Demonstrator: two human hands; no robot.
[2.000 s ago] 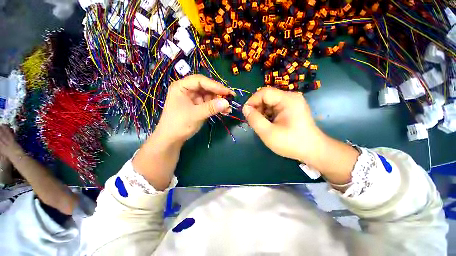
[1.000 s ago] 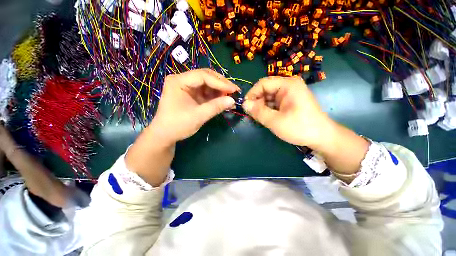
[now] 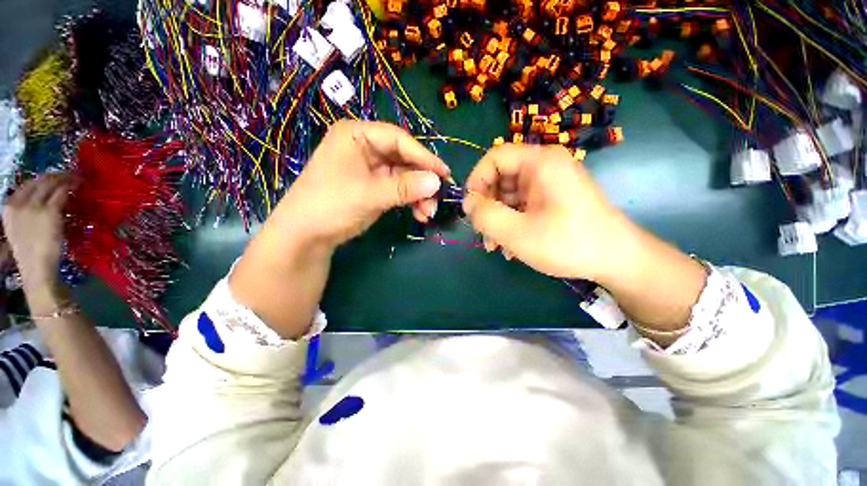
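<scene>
My left hand (image 3: 366, 180) pinches a small dark connector housing (image 3: 445, 193) between thumb and index finger. The housing is mostly hidden by the fingertips. My right hand (image 3: 532, 204) is close to the right of it and pinches thin wires (image 3: 458, 196) at the housing. A few loose wire ends, one of them red, hang below the fingers. A white connector housing (image 3: 602, 308) hangs by dark wires below my right wrist at the table's front edge.
Wires with white connectors (image 3: 337, 87) lie behind my left hand. Black-and-orange housings (image 3: 532, 66) are heaped at the back centre. Harnesses with white connectors (image 3: 797, 152) lie right. Red wires (image 3: 119, 214) lie left, with another person's hand (image 3: 36, 223) at them.
Both hands stay together at the housing with small finger movements. The other person's hand at the left has moved up to the red wires.
</scene>
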